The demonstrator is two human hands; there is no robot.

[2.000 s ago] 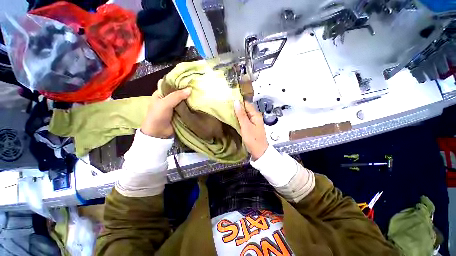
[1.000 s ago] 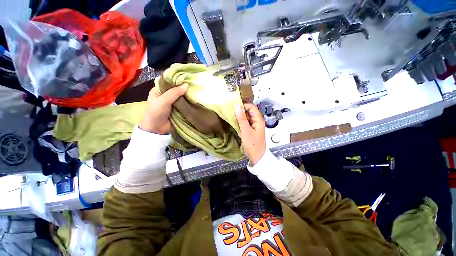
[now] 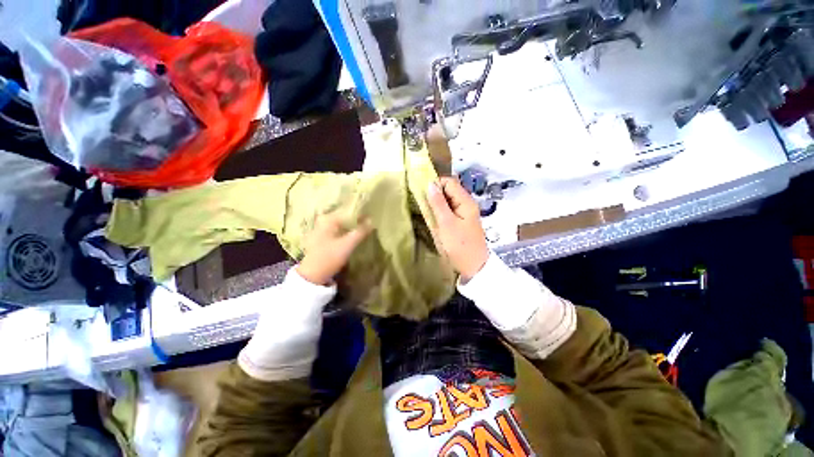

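A yellow-green knit garment (image 3: 268, 201) lies across the table's left part, one sleeve stretched to the left and its body hanging over the front edge. Its right edge lies at the needle area (image 3: 415, 134) of the white sewing machine (image 3: 527, 116). My right hand (image 3: 457, 221) pinches that edge between thumb and fingers, just in front of the needle area. My left hand (image 3: 332, 250) rests on the garment body with fingers bent; whether it grips cloth cannot be told.
A red bag (image 3: 219, 80) and a clear bag (image 3: 125, 112) with dark contents lie at the back left. Brown tape (image 3: 571, 221) is on the table edge. Scissors (image 3: 671, 357), a thin metal tool (image 3: 665, 284) and a green cloth bundle (image 3: 754, 393) lie on dark cloth at right.
My left hand has moved down from the upper folds, and the garment body now lies flatter and hangs lower. Its brownish inner opening is no longer seen. My right hand has stayed near the needle area.
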